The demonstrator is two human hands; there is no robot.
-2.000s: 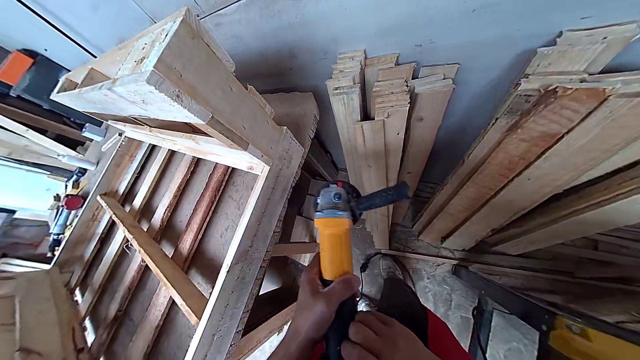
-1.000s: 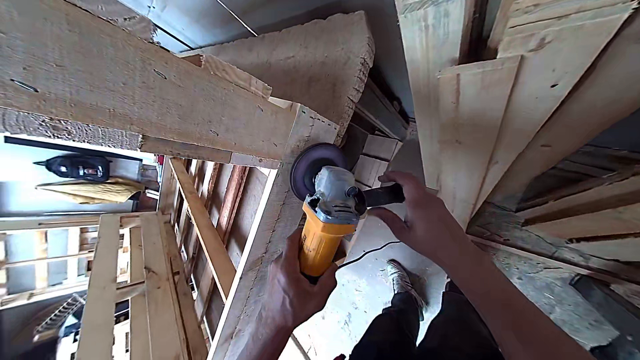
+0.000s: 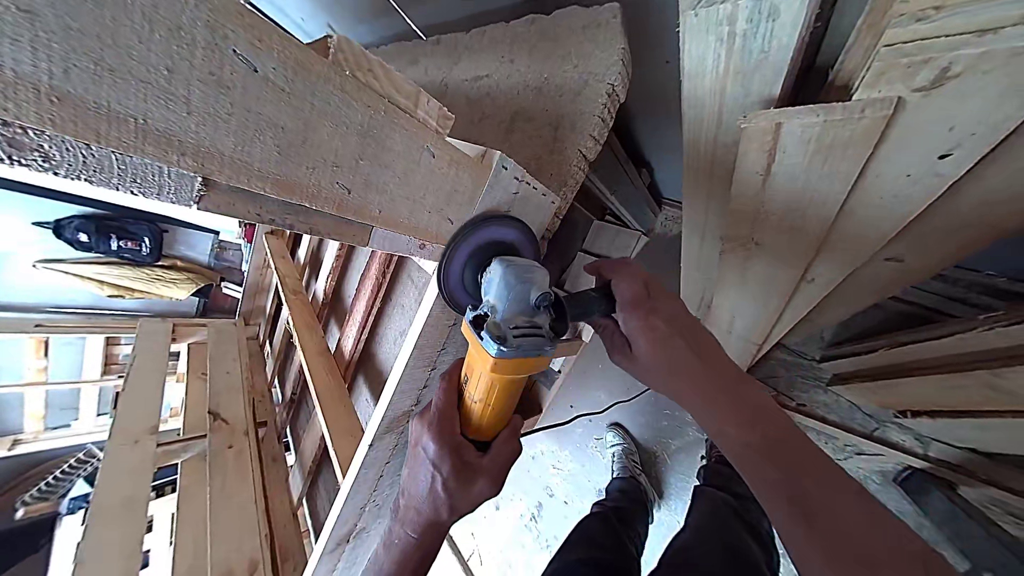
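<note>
A yellow angle grinder [image 3: 504, 376] with a grey metal head is held over the corner of a large wooden frame [image 3: 320, 152]. Its round abrasive disc [image 3: 490, 260] lies over the joint where a wide plank meets the frame's side rail [image 3: 384, 472]; contact with the wood cannot be told. My left hand [image 3: 460, 464] is wrapped around the yellow body from below. My right hand [image 3: 640, 320] grips the black side handle [image 3: 588, 304] on the right of the head.
Stacked wooden boards [image 3: 800, 200] stand at the right. A black cord [image 3: 588, 416] crosses the floor near my shoe [image 3: 628, 460]. A slatted wooden structure [image 3: 232, 448] is at lower left. A dark bag [image 3: 112, 238] and a yellowish cloth [image 3: 128, 280] lie at far left.
Two seconds ago both hands were low on the grinder, away from the frame. Since then my right hand has taken the side handle and the disc has come over the frame's corner. The view has shifted closer.
</note>
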